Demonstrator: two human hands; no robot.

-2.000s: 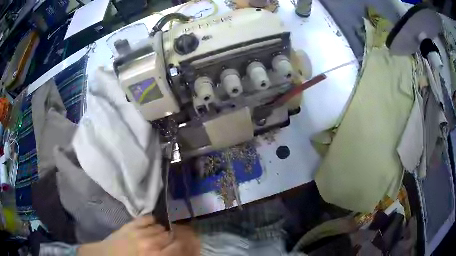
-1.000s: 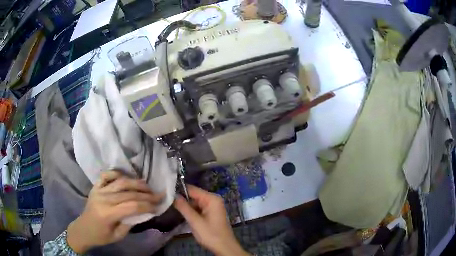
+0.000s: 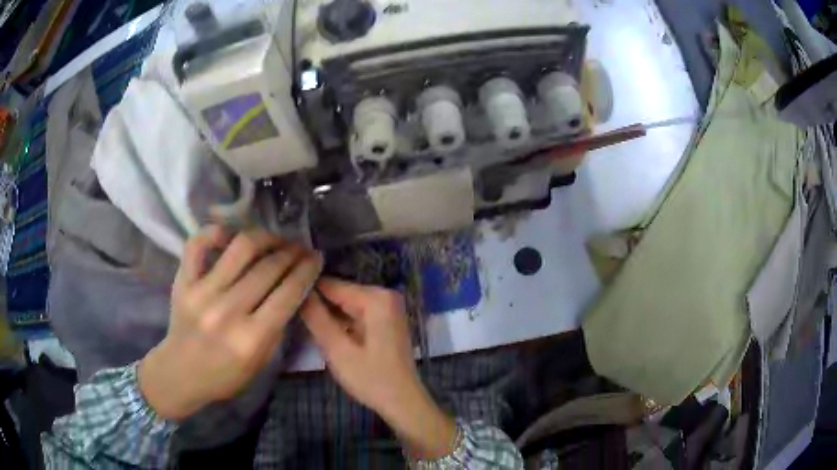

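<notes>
The whitish pocketing piece [image 3: 151, 151] lies left of the cream overlock machine [image 3: 422, 119], on top of the grey-brown garment piece [image 3: 101, 266]. My left hand [image 3: 234, 307] lies on the cloth just below the presser foot area [image 3: 292, 204], fingers together and bent over the cloth edge. My right hand [image 3: 362, 335] is beside it, thumb and forefinger pinched at the cloth edge near my left fingertips. The cloth between the hands is mostly hidden. Whether my right hand also holds a small tool cannot be seen.
Brown trimmings lie on the blue patch [image 3: 454, 275] at the table's front edge. A red-brown stick [image 3: 601, 142] juts right from the machine. Pale green fabric [image 3: 697, 248] hangs at the right. Blue plaid cloth [image 3: 29, 239] lies at the far left.
The view has moved closer to the machine. Both hands have come together below the presser foot. The lower part of the whitish piece is now under my left hand. A thin metal tool at my right fingers no longer shows.
</notes>
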